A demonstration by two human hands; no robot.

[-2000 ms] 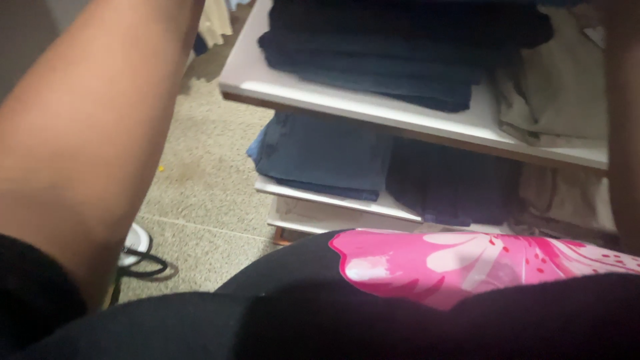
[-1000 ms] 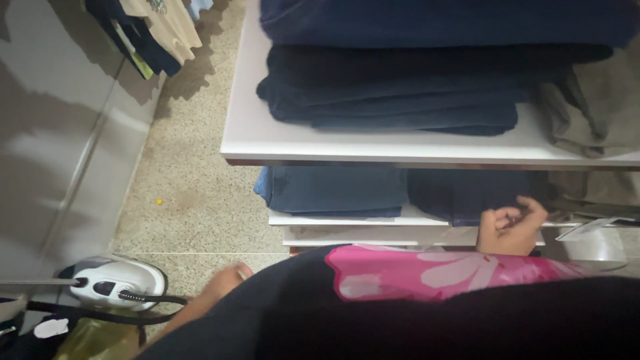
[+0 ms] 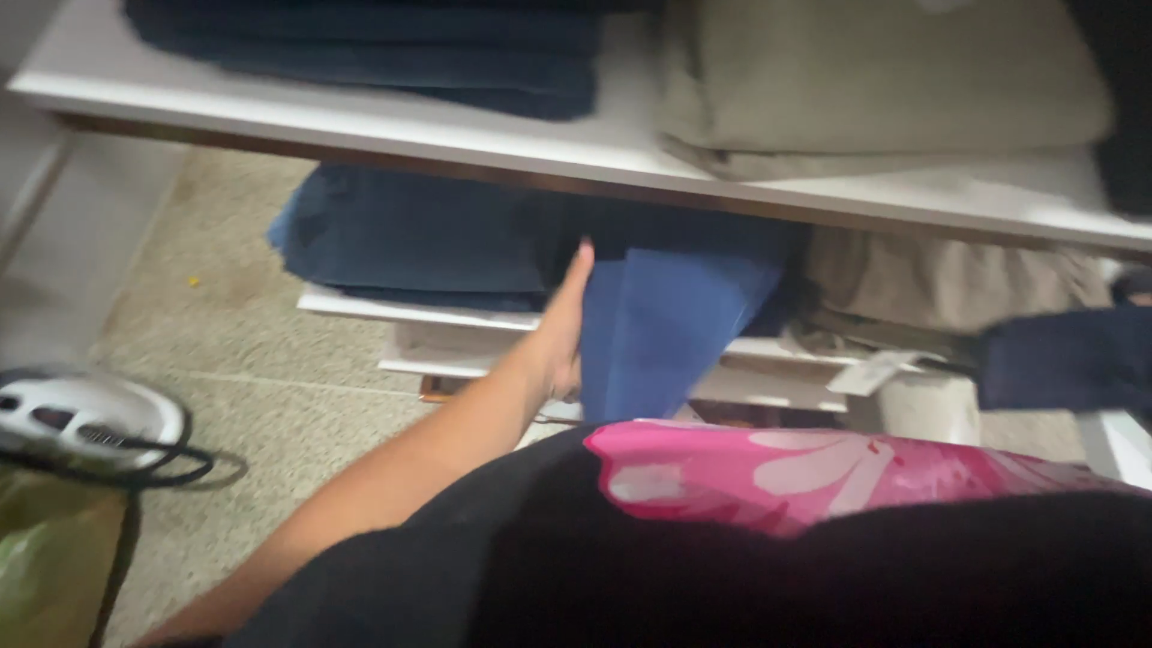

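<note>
My left hand reaches to the lower shelf and grips the left edge of a blue folded cloth, thumb up; its fingers are mostly hidden behind the cloth. Just left of it on that shelf lies a stack of folded dark blue garments. Beige garments lie to the right. My right hand is not visible. On the upper shelf are folded navy garments and a folded khaki garment. The picture is blurred.
The upper shelf's white edge crosses above my hand. A white appliance with a black cord stands on the speckled floor at left. A white cylindrical object and dark blue cloth are at right. A pink floral cloth lies near my body.
My left hand has moved up and right to the lower shelf and now holds a blue cloth. The right hand, seen near that shelf a second ago, is out of sight. The view has shifted.
</note>
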